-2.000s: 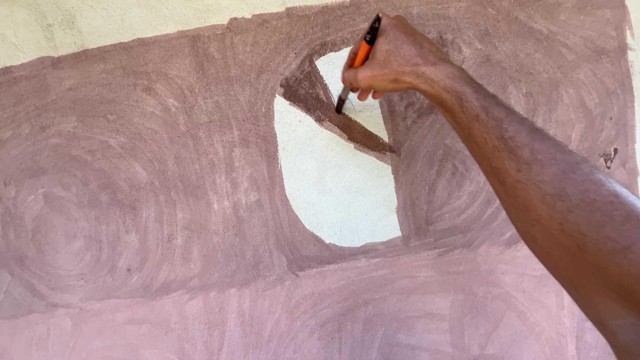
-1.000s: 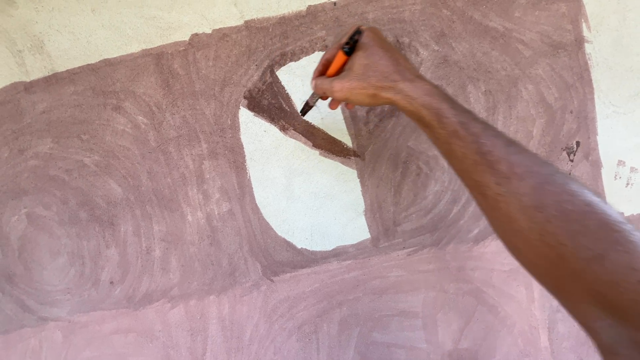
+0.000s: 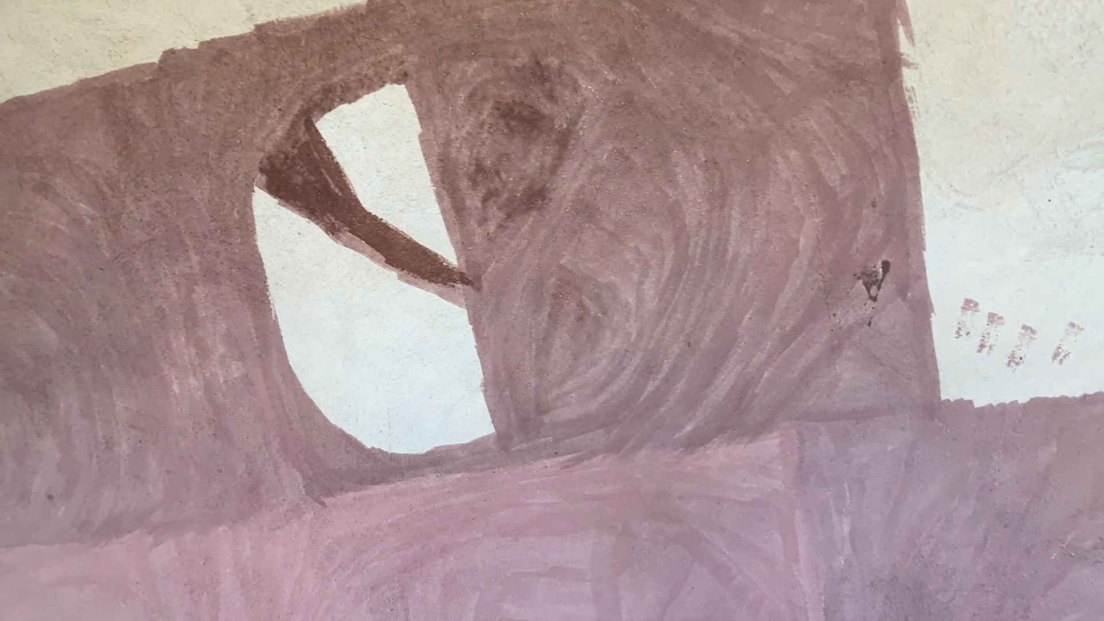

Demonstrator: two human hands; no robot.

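Observation:
Neither my left hand nor my right hand shows in the head view, and the paintbrush is out of sight too. A wall fills the view, with a broad field of brownish-mauve paint (image 3: 690, 224). Left of the middle, the paint surrounds a rounded white patch (image 3: 379, 345). A dark brown painted band (image 3: 345, 211) slants down to the right across the white, from its upper left edge to its right edge. Above the band lies a smaller white area (image 3: 384, 147). Darker brown smudges (image 3: 517, 138) mark the mauve just to the right.
Along the bottom runs a lighter pink painted band (image 3: 517, 535), with a purplish area (image 3: 957, 509) at its right. Cream bare wall (image 3: 1000, 172) borders the mauve at right and bears several small brown dabs (image 3: 1018, 345). A dark paint drip (image 3: 874, 280) marks the mauve near its right edge.
My right hand, which held a paintbrush at the brown band in both earlier frames, has left the view with the brush. The view has shifted right.

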